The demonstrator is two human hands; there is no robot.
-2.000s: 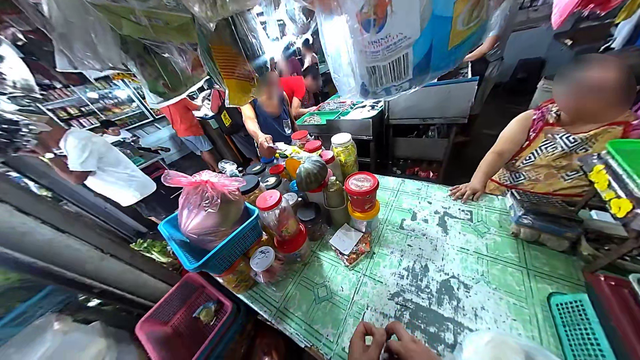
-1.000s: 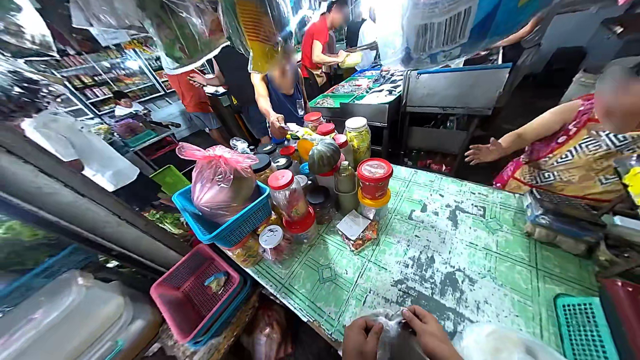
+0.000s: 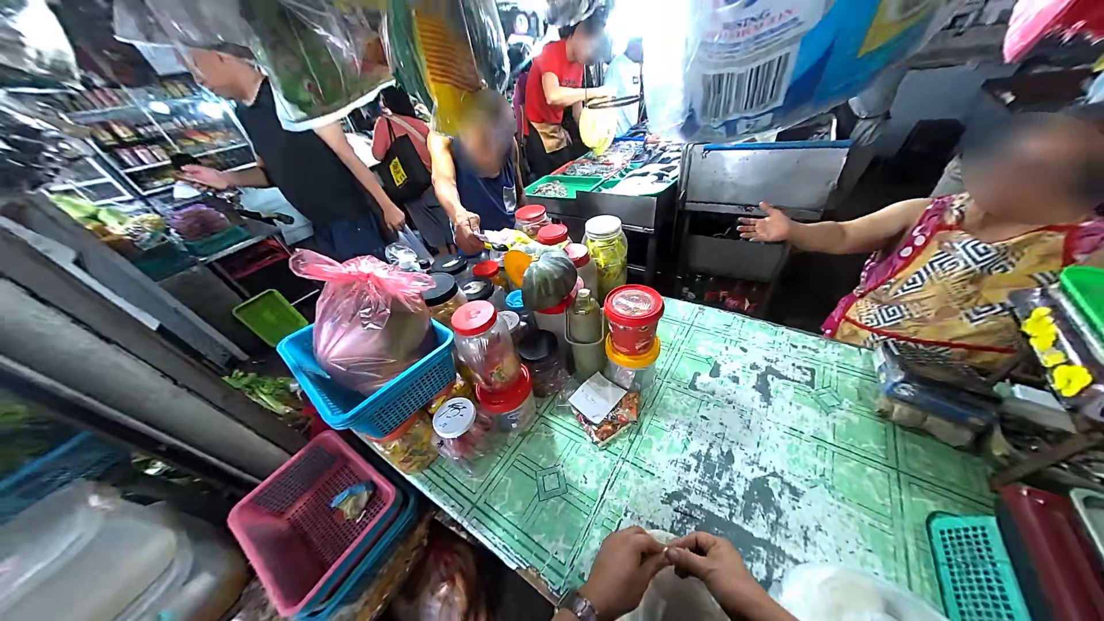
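Note:
Low in the head view, my left hand point(image 3: 623, 565) and my right hand point(image 3: 709, 559) meet fingertip to fingertip, each pinching the rim of a thin clear plastic bag point(image 3: 671, 595). The bag hangs below them at the near edge of the green patterned tabletop point(image 3: 569, 470). A watch point(image 3: 580, 605) is on my left wrist. To the right of my right hand lies a whitish plastic bag point(image 3: 849, 595). Farther up the table are a packet with a paper slip point(image 3: 598, 398) and a red-lidded tub point(image 3: 634, 321).
Lidded jars point(image 3: 485, 345) crowd the table's left, beside a blue basket point(image 3: 388, 410) holding a pink bag point(image 3: 371, 323). A pink basket point(image 3: 306, 526) stands lower left, a teal basket point(image 3: 979, 565) right. Across the table, one person reaches over the jars; another, at right, extends a hand point(image 3: 766, 226). Plastic-wrapped goods hang overhead.
The plastic bag between my hands shows a second ago but not plainly two seconds ago. The person at right has raised a hand off the table. A person in black now stands at left.

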